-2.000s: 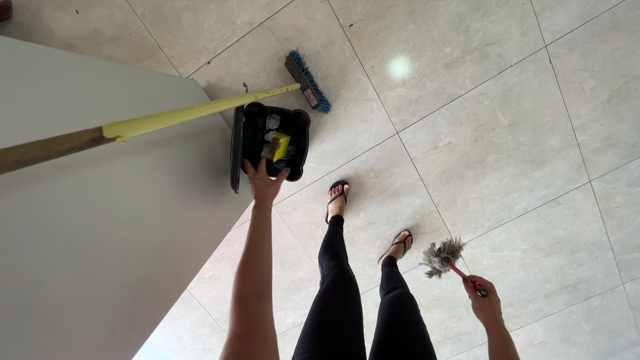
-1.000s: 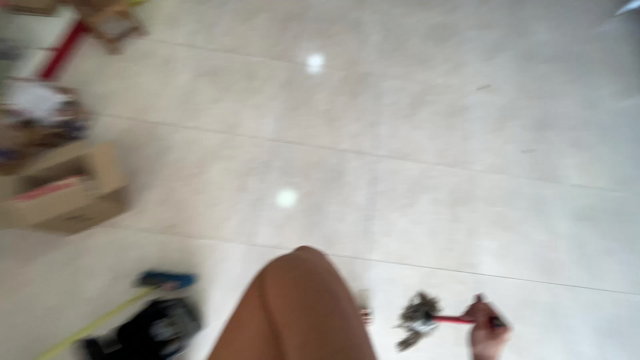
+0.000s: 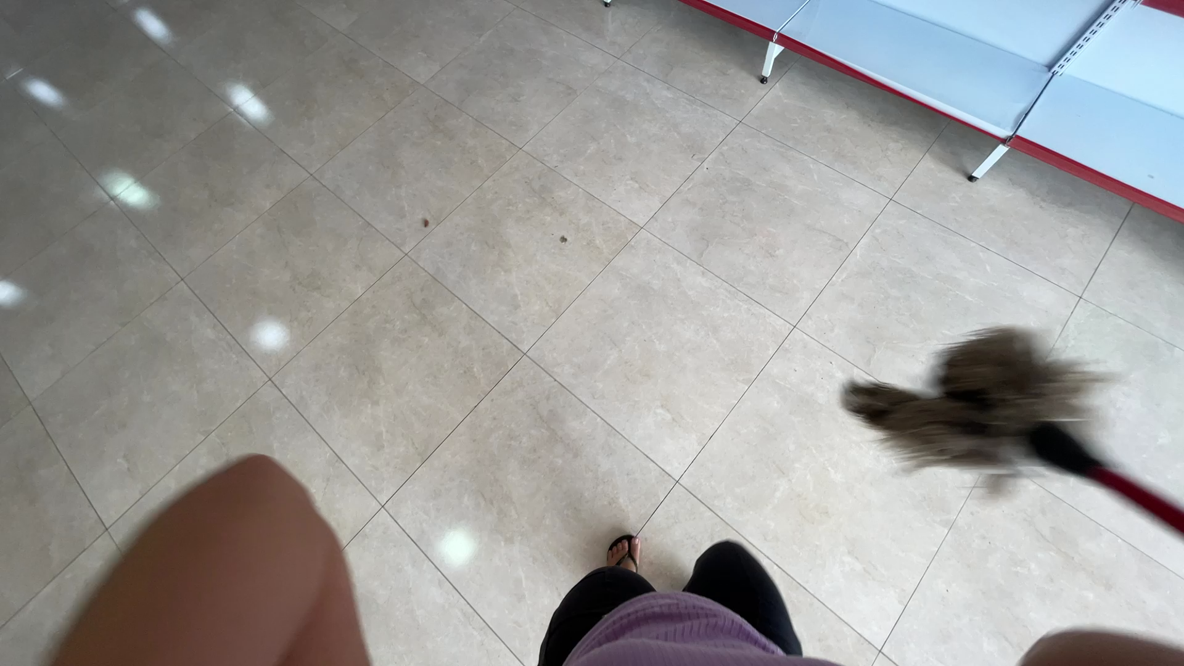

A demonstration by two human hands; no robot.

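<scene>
A feather duster [image 3: 985, 398] with grey-brown feathers, a black collar and a red handle reaches in from the right edge, blurred by motion. The hand on its handle is outside the picture, and only a bit of my right arm shows at the bottom right corner. My left arm, bent, fills the lower left; my left hand is out of view. Between the arms are my purple top, dark leggings and one foot in a black flip-flop [image 3: 624, 552].
White metal shelving [image 3: 925, 69] with red edge strips and short white legs stands at the upper right. Large beige tiles [image 3: 527, 277] make up the floor, with two small dark specks and several light reflections on them.
The black bin, the broom and the cardboard boxes from the earlier frames are out of view. My left hand, earlier at the bin, has left it. The view has turned toward the shelving.
</scene>
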